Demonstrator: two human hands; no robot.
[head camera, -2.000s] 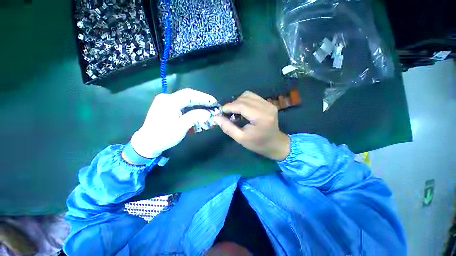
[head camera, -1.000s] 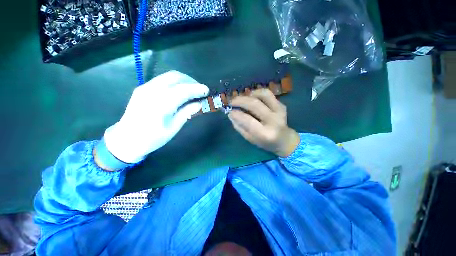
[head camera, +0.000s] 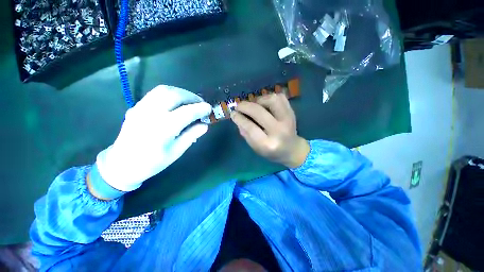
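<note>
The long orange-brown assembly jig (head camera: 294, 88) lies slanted on the green mat, with dark slots along its far edge. A white-silver block part (head camera: 218, 112) sits in a slot near its left end. My left hand (head camera: 159, 130), in a white glove, has thumb and fingertips at the jig's left end; what it grips is hidden. My bare right hand (head camera: 269, 127) has its fingertips on the jig beside another pale part (head camera: 232, 105). Its fingers hide part of the jig, and I cannot tell if it holds the part.
Two black bins stand at the far left, one with chunky metal pieces (head camera: 58, 32), one with fine screws (head camera: 170, 13). A blue coiled cord (head camera: 121, 58) runs to my left hand. A crumpled clear bag (head camera: 366, 42) lies right of the jig. A white perforated sheet (head camera: 127, 229) shows near my lap.
My hands were together around small pieces over the jig; they have parted and lowered onto it. The whole view has shifted, so the bench things appear further left.
</note>
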